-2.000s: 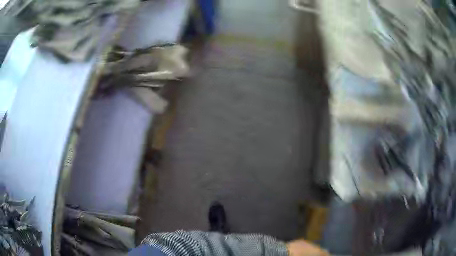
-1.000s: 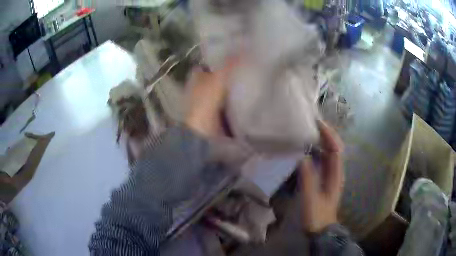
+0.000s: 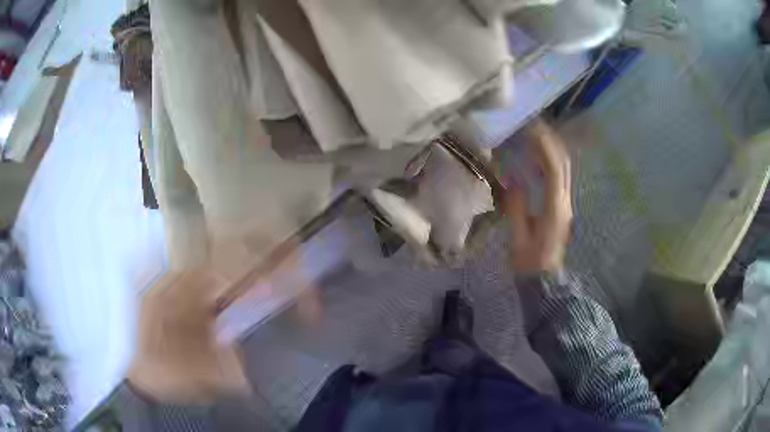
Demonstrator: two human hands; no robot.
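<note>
A large bundle of beige-brown cut panels lies across the white table in front of me, its folded layers fanned towards the table edge. A smaller pale piece with dark strips hangs at the edge below it. My left hand is blurred at the lower left, by the table edge and the lower end of the fabric; its grip cannot be made out. My right hand is right of the pale piece, beside the table edge, fingers apart and apparently empty.
A small brown gathered bundle and long pale pieces lie on the table at the left. A wooden bin stands at the right with a pale wrapped bundle. A blue object is beyond the table. Grey floor shows.
The view has turned down towards the table edge. The beige fabric, blurred between my hands before, now lies over the table. My left hand has moved down and left, away from the upper fabric.
</note>
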